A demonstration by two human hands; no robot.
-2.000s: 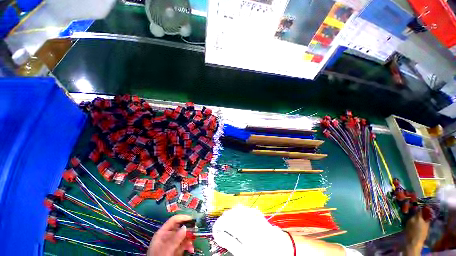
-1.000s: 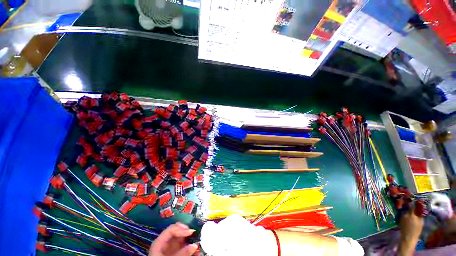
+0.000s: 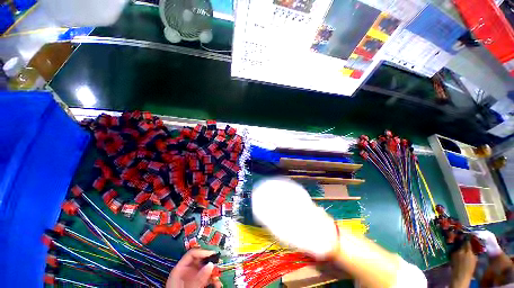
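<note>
My bare left hand (image 3: 189,271) is at the bottom centre and grips a small black-and-red connector housing (image 3: 212,260); thin wires run from it to the right. My right hand (image 3: 290,214), in a white glove, is blurred over the green wires (image 3: 265,174) and yellow wires (image 3: 248,239). Its fingertips cannot be made out, nor anything held in them. Red wires (image 3: 276,264) lie just nearer to me, partly under my right forearm. Blue wires (image 3: 265,153) lie beyond the green, between cardboard dividers (image 3: 318,165).
Loose housings (image 3: 169,160) are heaped at left. Wired connectors (image 3: 70,207) fan out at lower left, with another bunch (image 3: 403,180) at right. A blue bin (image 3: 34,185) stands at left, a compartment tray (image 3: 451,174) at right. Another person's hands (image 3: 463,261) work at lower right.
My right hand has moved from beside my left hand, up and to the right over the wire rows. My left hand stays low at centre, the housing now showing more clearly.
</note>
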